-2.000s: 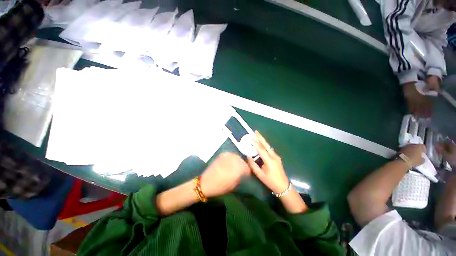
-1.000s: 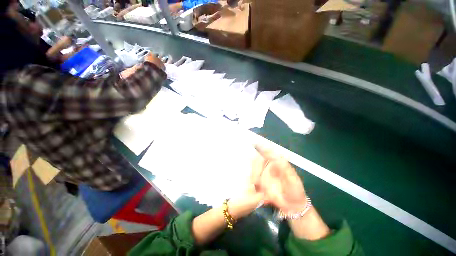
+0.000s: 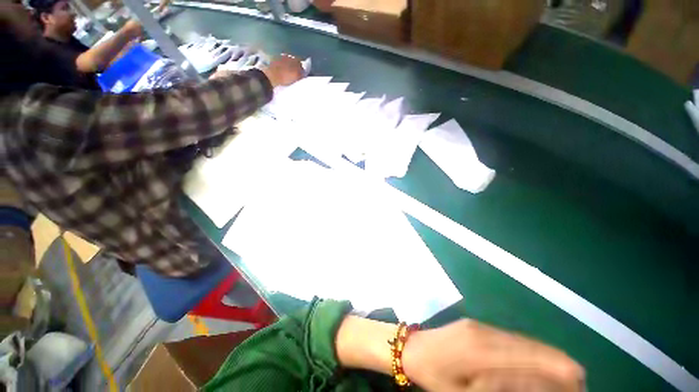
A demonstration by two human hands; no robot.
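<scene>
A large, glaring stack of thin white protective bags (image 3: 329,237) lies in front of me on the green surface; its right corner reaches beside my left wrist. My left hand (image 3: 494,360) is at the bottom right, back up, blurred and cut off by the lower edge; its fingers look bent, and what is under them is hidden. My right hand is out of the picture. One wrapped unit (image 3: 458,157) lies beyond the white strip, at the right end of a fanned row of wrapped units (image 3: 375,126).
A white dividing strip (image 3: 529,285) runs across the green conveyor surface (image 3: 582,199). A neighbour in plaid (image 3: 130,145) sits at the left, one hand at the row. A blue bin (image 3: 132,67), cardboard boxes (image 3: 475,31) and a red-legged stool (image 3: 230,298) also show.
The view has shifted slightly. My left hand has moved right and down, away from the stack's edge. My right hand has left the picture. The neighbour's arm reaches farther along the row.
</scene>
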